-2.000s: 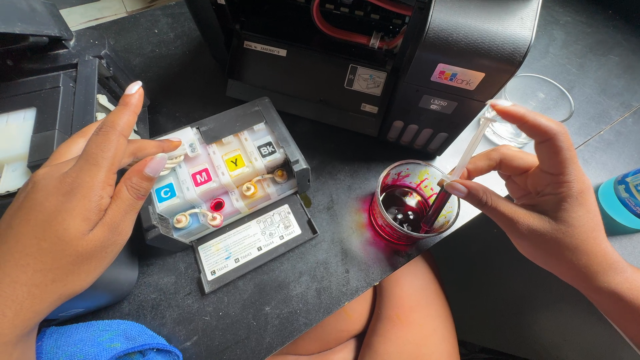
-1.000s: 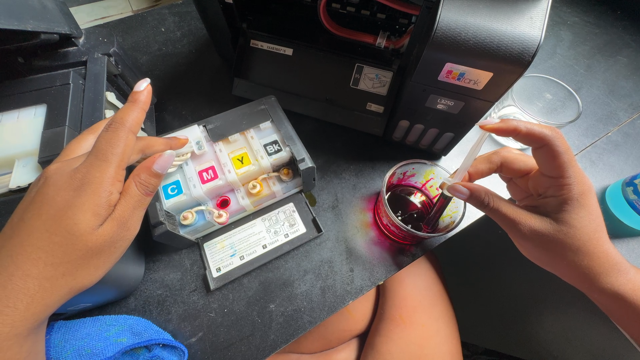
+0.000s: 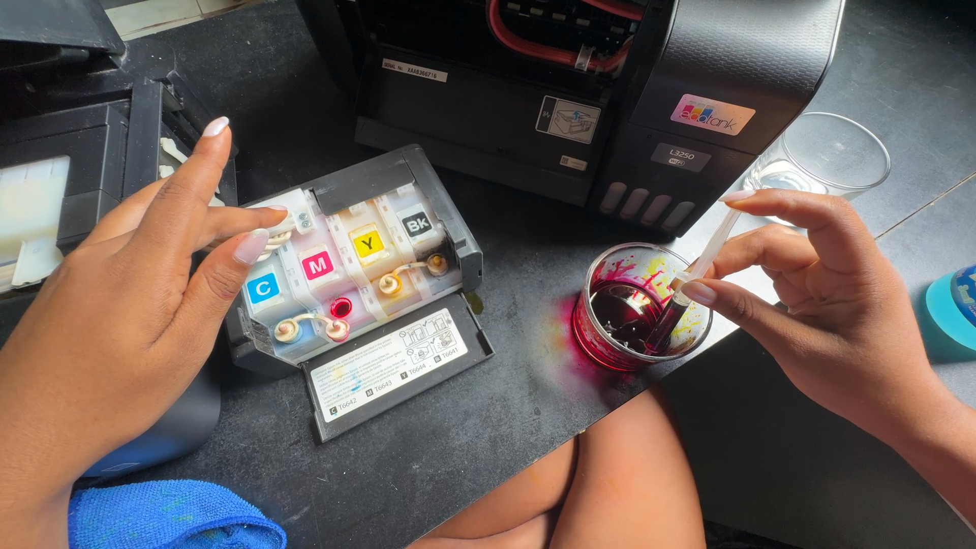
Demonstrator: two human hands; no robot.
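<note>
My right hand (image 3: 808, 282) holds a clear plastic syringe (image 3: 698, 274) by its upper part, with its tip end down in a glass cup (image 3: 648, 358) of dark red ink. Dark ink shows in the syringe's lower barrel. Ink splashes mark the cup's inner wall. At the left, my left hand (image 3: 175, 244) touches the near left part of the printer's ink tank unit (image 3: 450, 229), its fingers by the pale tubes (image 3: 276, 242). The tank's colour sections are marked C, M, Y and Bk. The magenta port (image 3: 341, 307) is uncapped. A hinged cover (image 3: 404, 374) lies folded down.
An Epson EcoTank printer (image 3: 648, 152) stands behind, its front open with red tubing. An empty glass (image 3: 839, 152) is behind my right hand. A turquoise container (image 3: 953, 305) sits at the right edge, a blue cloth (image 3: 168, 518) at the near left. Another opened printer part (image 3: 69, 130) is far left.
The dark ink in the syringe barrel shows more plainly now than a second ago, when the syringe leaned lower in the cup. Both hands have otherwise stayed in about the same place.
</note>
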